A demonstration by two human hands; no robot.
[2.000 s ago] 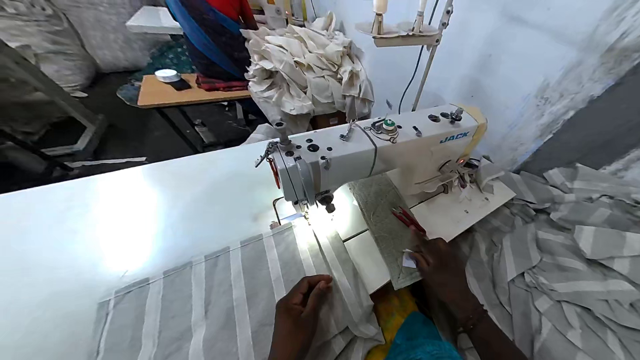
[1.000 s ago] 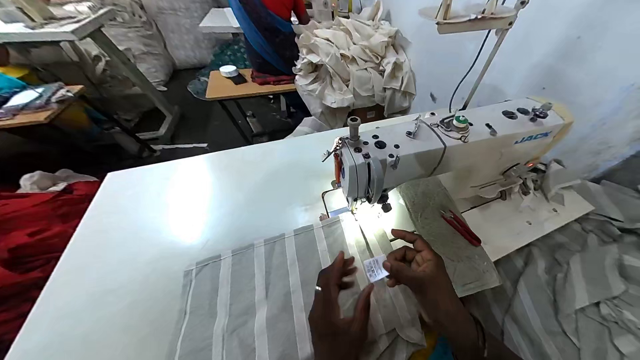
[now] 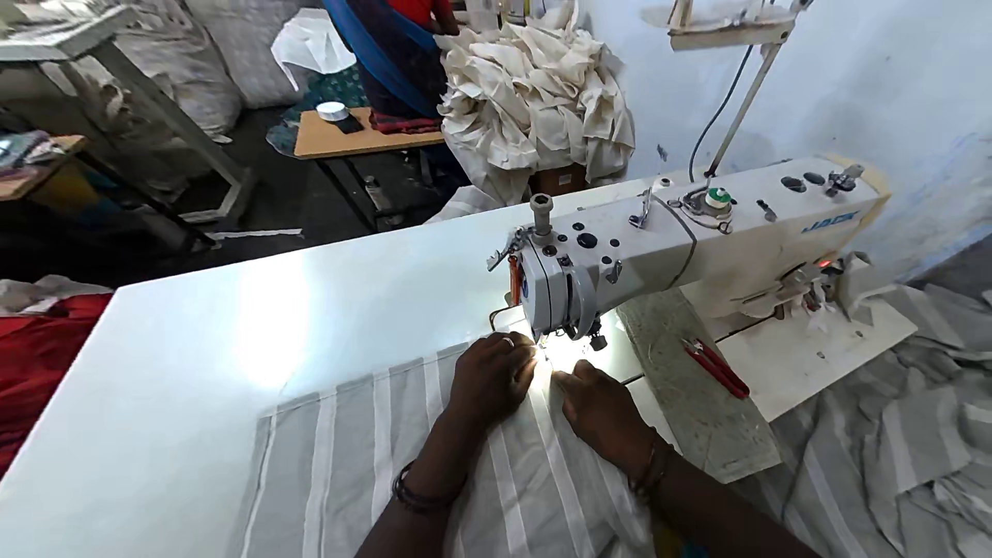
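Observation:
A Jack industrial sewing machine point(image 3: 643, 240) stands on the white table, its lamp lighting the needle area. Grey and white striped fabric point(image 3: 356, 449) lies flat on the table and runs up to the needle. My left hand point(image 3: 493, 373) is on the fabric just left of the needle, fingers curled at its edge. On the right side of the needle, my right hand point(image 3: 604, 411) pinches the fabric near the presser foot. The small white label is not visible now. Red-handled thread snips point(image 3: 717, 368) rest on the grey board point(image 3: 690, 387) right of my right hand.
More striped fabric point(image 3: 899, 434) is heaped at the right. Behind the table point(image 3: 186, 341) are a pile of cream cloth point(image 3: 535, 101), a small wooden-topped table point(image 3: 372, 141) and a person point(image 3: 395, 62). Red cloth point(image 3: 46, 356) lies at the left. A thread stand point(image 3: 736, 35) rises behind the machine.
Both hands have moved up to the needle area. One second ago they held a small white label over the fabric. Two seconds ago my right hand was beside the snips.

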